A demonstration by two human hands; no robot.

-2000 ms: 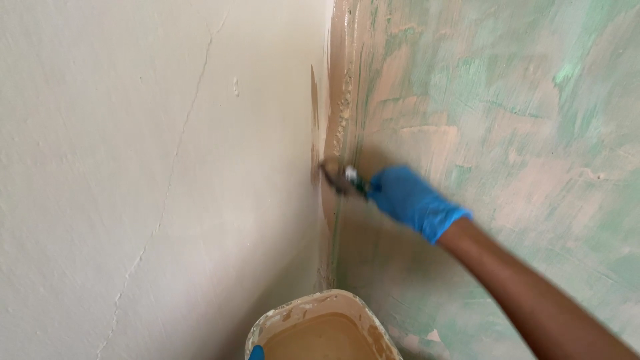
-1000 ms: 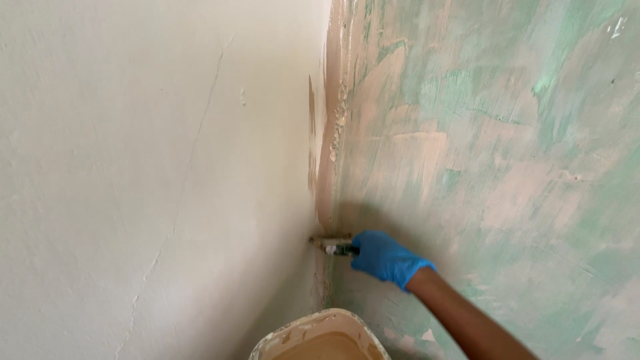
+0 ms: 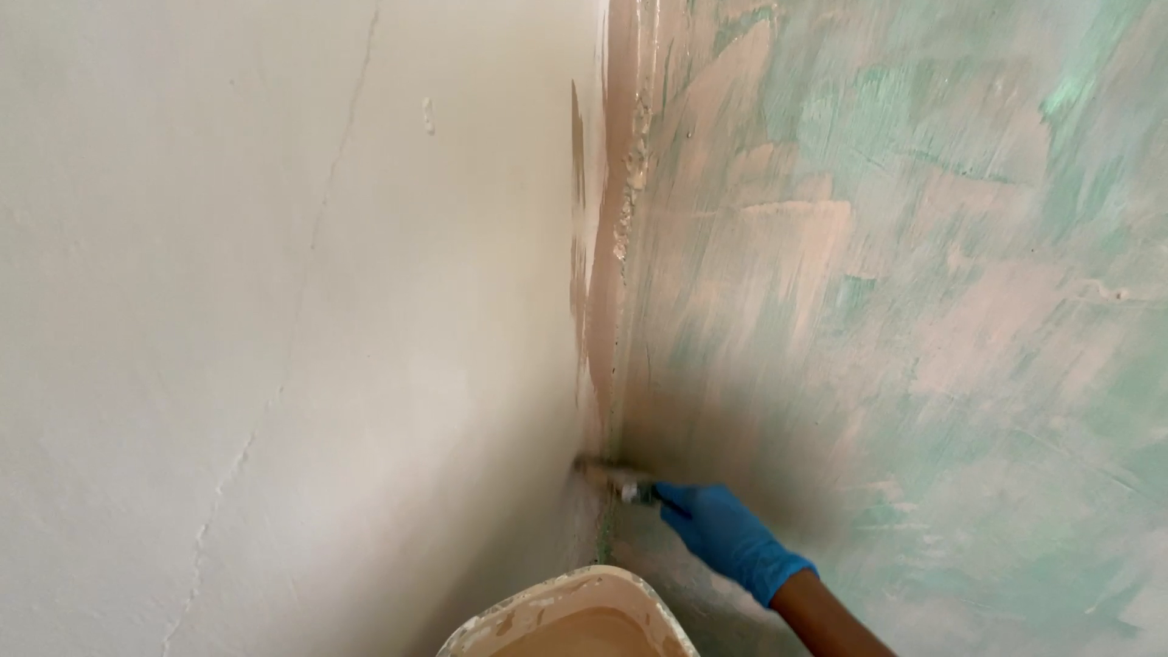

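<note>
My right hand (image 3: 730, 538), in a blue disposable glove, grips the dark handle of a paintbrush (image 3: 620, 481). The brush lies nearly level, its blurred bristles at the left wall close beside the corner. Reddish-brown paint (image 3: 604, 338) runs down the corner above it, with thin streaks on the left wall. Below the brush, a paint-smeared bucket (image 3: 525, 598) holding pinkish-brown paint (image 3: 593, 634) shows at the bottom edge. My left hand is out of view.
On the left stands an off-white wall (image 3: 182, 274) with a long crack (image 3: 219, 493). The right wall (image 3: 912, 319) is patchy green and pink. A rough ridge of filler (image 3: 631, 182) lines the corner.
The brush in my right hand has moved down the corner since two seconds ago. More brown streaks show on the left wall. A bit of blue glove at the bucket's rim has left the view.
</note>
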